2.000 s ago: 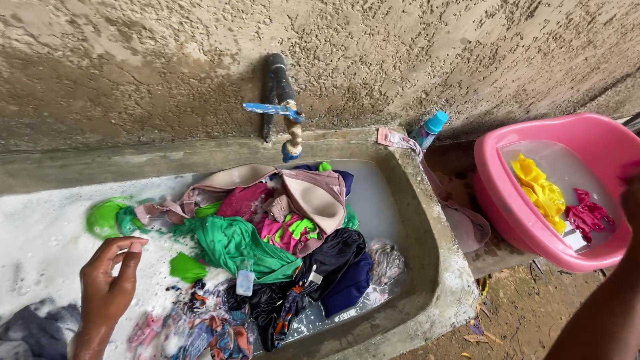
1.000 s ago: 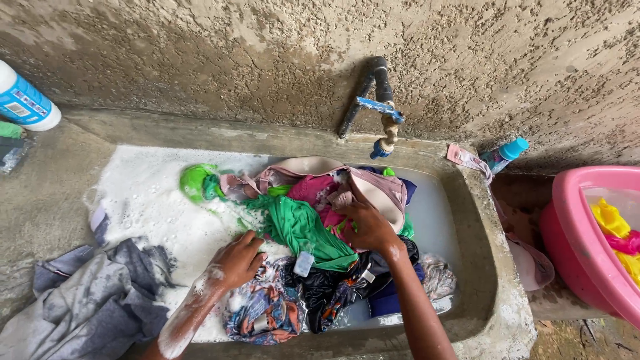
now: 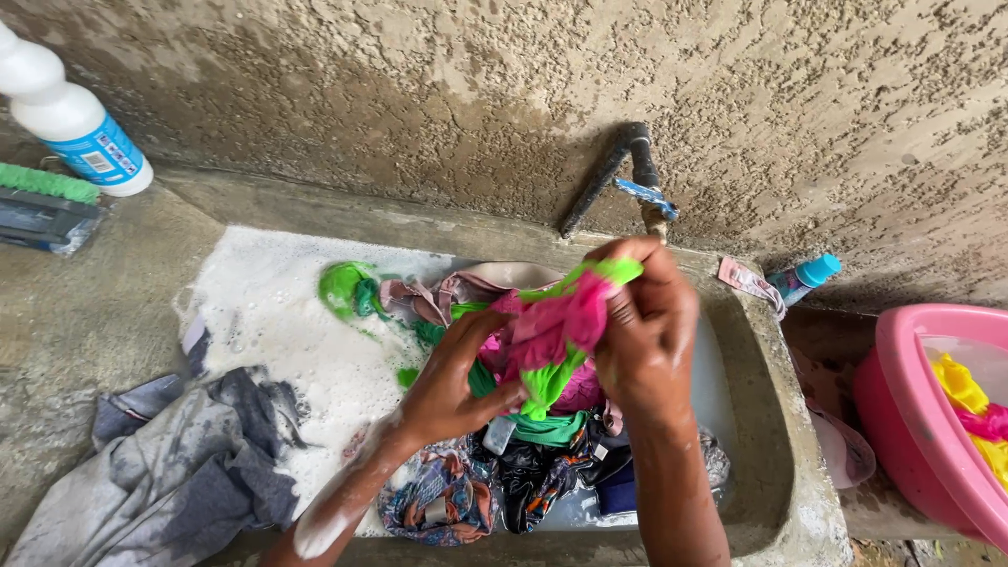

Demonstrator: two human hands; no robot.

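Note:
A pink and bright green garment (image 3: 555,335) is held up over the concrete sink (image 3: 756,441). My right hand (image 3: 646,339) grips its upper end, fingers closed on the cloth. My left hand (image 3: 465,378), partly curled, holds the garment's lower left side between thumb and fingers; suds streak the forearm. Below lie a dark green cloth (image 3: 551,429), a beige-pink bra (image 3: 504,276), a patterned cloth (image 3: 441,496) and black cloth (image 3: 524,480). White suds (image 3: 276,307) cover the water at the left. A pale block (image 3: 498,435), perhaps soap, rests on the pile.
A tap (image 3: 650,193) juts from the rough wall. Grey garments (image 3: 173,480) drape the sink's left side. A white bottle (image 3: 79,118) and a green-bristled brush (image 3: 47,183) stand far left. On the right are a blue-capped bottle (image 3: 807,276) and a pink basin (image 3: 898,394) with yellow cloth (image 3: 961,383).
The pink and green garment, lying on the pile before, is lifted between both hands. My right hand was out at the basin two seconds ago, then reached into the pile. The view has shifted left.

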